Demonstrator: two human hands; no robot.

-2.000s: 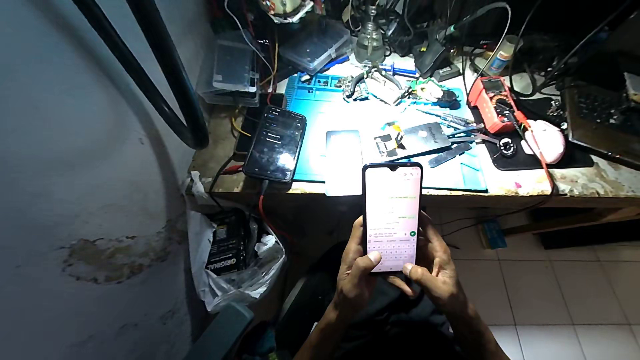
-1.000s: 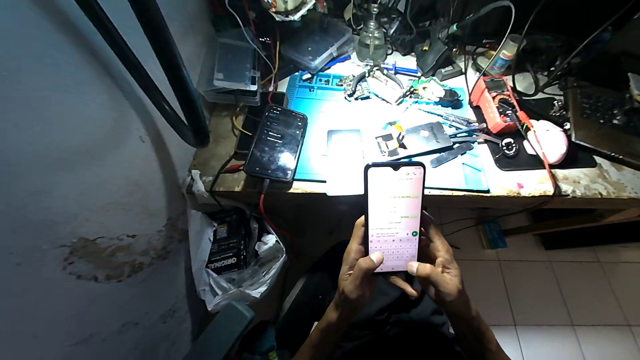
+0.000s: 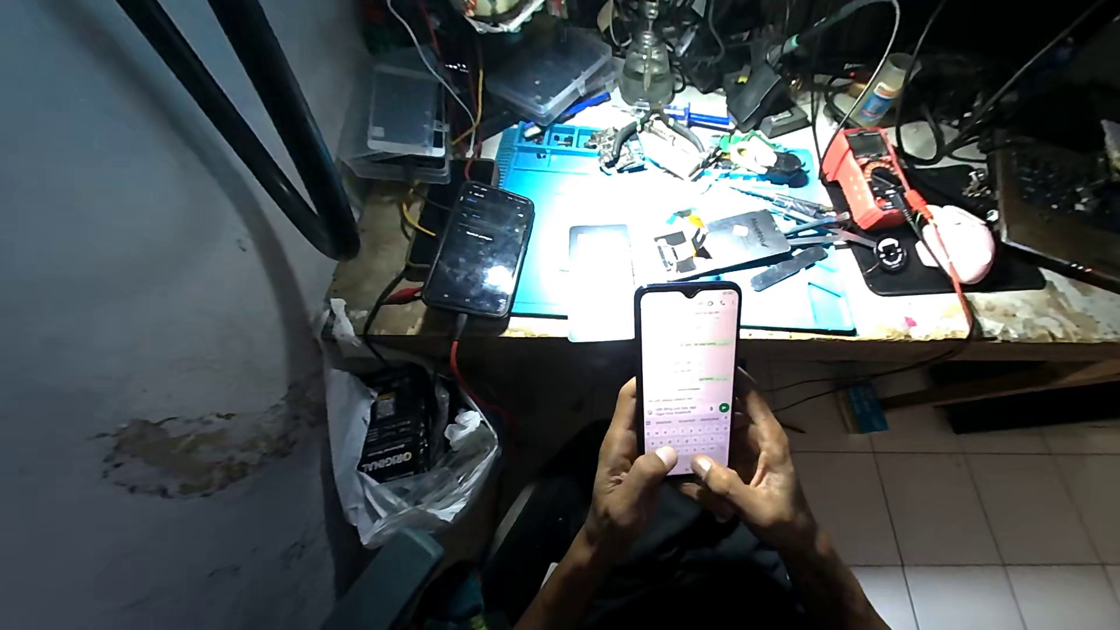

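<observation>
Both my hands hold a smartphone (image 3: 688,376) upright, its lit screen showing a chat and an on-screen keyboard. My left hand (image 3: 626,490) grips its lower left side, with the thumb on the keyboard's left part. My right hand (image 3: 766,472) holds the lower right side, and that thumb lies near the bottom right of the keys. Beyond the phone's top edge, an opened phone with exposed parts (image 3: 722,245) lies on a blue repair mat (image 3: 547,206). A white flat panel (image 3: 601,280) is on the mat's front edge. Another phone (image 3: 479,249), cable attached, lies to the left.
A red multimeter (image 3: 866,179), a white mouse (image 3: 961,245) and a laptop (image 3: 1059,206) are at the right. Clear plastic cases (image 3: 407,114) stand at the back left. A plastic bag (image 3: 350,455) hangs below the worn table edge (image 3: 1041,319), beside the wall.
</observation>
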